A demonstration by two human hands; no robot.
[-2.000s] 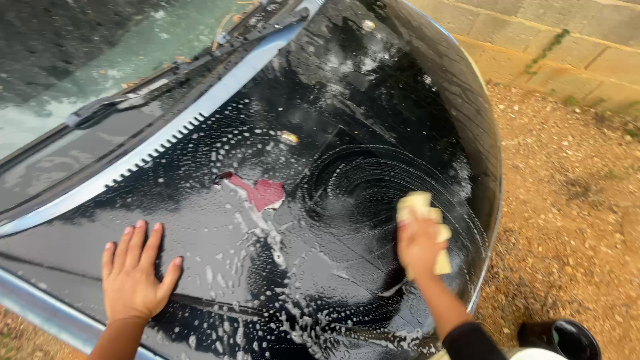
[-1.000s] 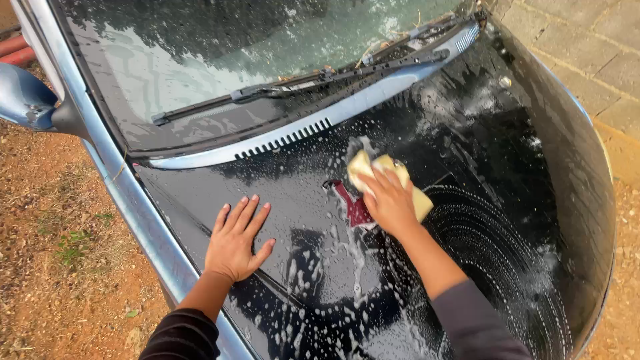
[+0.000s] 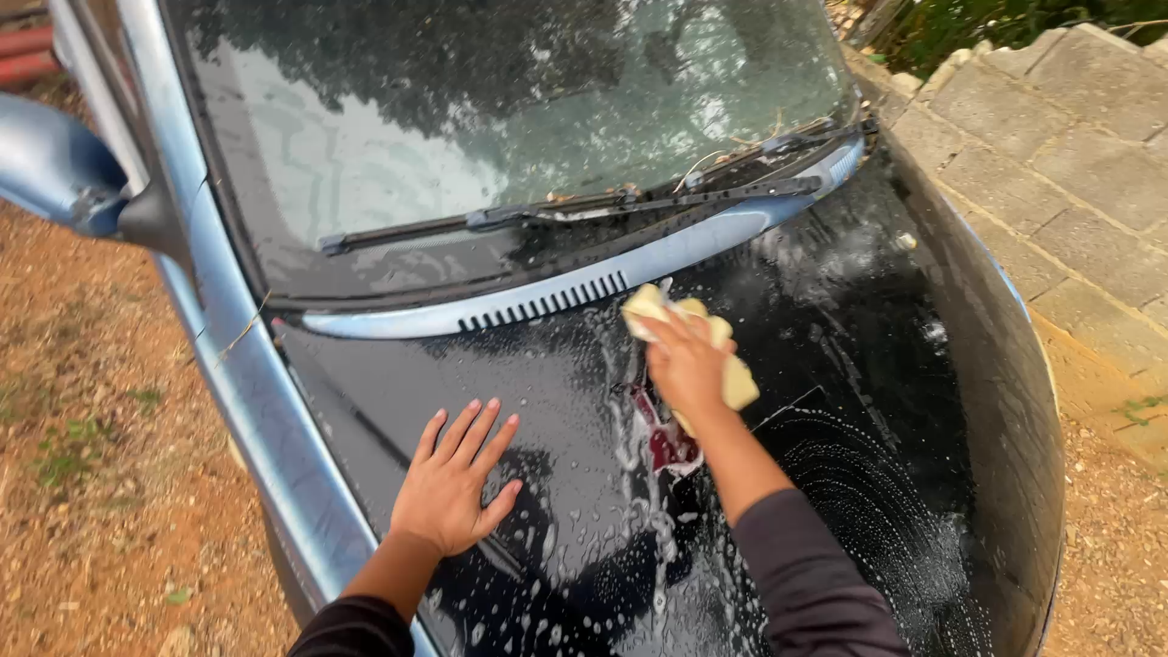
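My right hand [image 3: 686,365] grips a pale yellow sponge [image 3: 739,381] and presses it on the wet black car hood [image 3: 876,338], just below the slotted blue cowl panel [image 3: 675,253]. Streaks of foam and water drops lie on the hood, with curved rows of droplets at the lower right. A dark red patch [image 3: 673,447] on the hood shows beside my right wrist, partly behind the hand. My left hand [image 3: 452,484] rests flat on the hood's left part, fingers spread, holding nothing.
Beyond the cowl are the wiper arms [image 3: 547,212] and the windshield [image 3: 411,137]. A blue side mirror [image 3: 59,164] juts out at the left. A block wall [image 3: 1068,164] stands close at the right. Reddish gravelly ground [image 3: 109,456] lies on both sides.
My right hand has moved with the sponge from the hood's right part, past the red patch, up toward the cowl. The view has swung toward the windshield.
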